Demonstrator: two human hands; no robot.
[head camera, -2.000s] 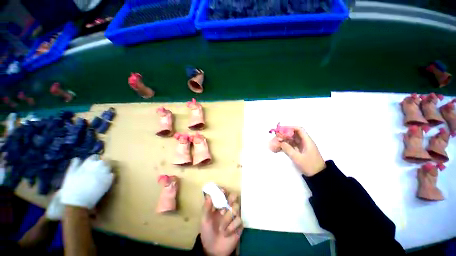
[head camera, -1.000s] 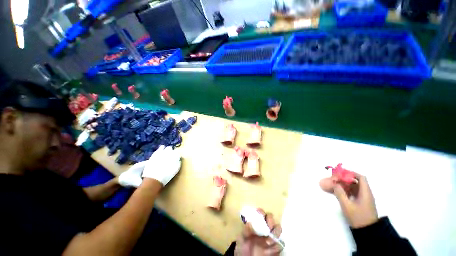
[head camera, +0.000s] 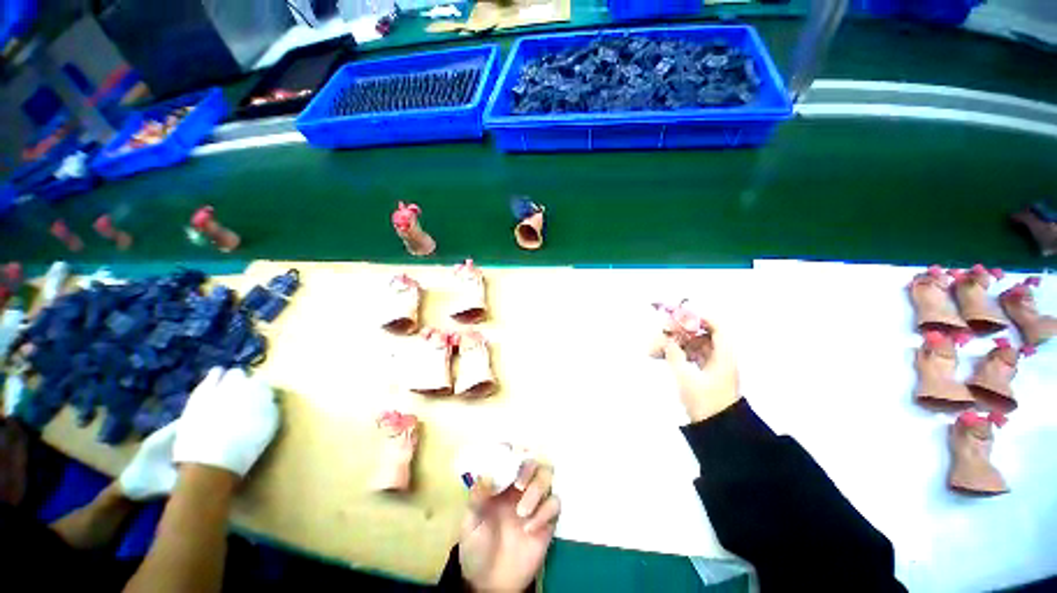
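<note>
My right hand (head camera: 707, 373), bare, holds a figure torso with a pink-red scarf (head camera: 686, 324) above the white paper sheet (head camera: 626, 429). The fingers hide much of the torso. My left hand (head camera: 508, 535), bare, holds the white glue bottle (head camera: 498, 465) over the right edge of the cardboard sheet (head camera: 313, 463); its nozzle cannot be made out. Several tan torsos with pink-red scarves stand on the cardboard, the nearest one (head camera: 396, 454) left of my left hand. More torsos (head camera: 974, 458) stand on the white paper at the right.
A neighbouring worker's white-gloved hands (head camera: 226, 419) are beside a heap of dark-blue toy backpacks (head camera: 139, 342) at left. The green conveyor belt (head camera: 649, 209) carries spaced torsos, one with a dark-blue patch (head camera: 529, 226). Blue crates (head camera: 638, 137) stand beyond it, one full of dark parts.
The view swung left and up, then back down, so the neighbour's head has left the picture. Both my hands still hold the torso and the bottle; the bottle now appears turned, its nozzle no longer visible.
</note>
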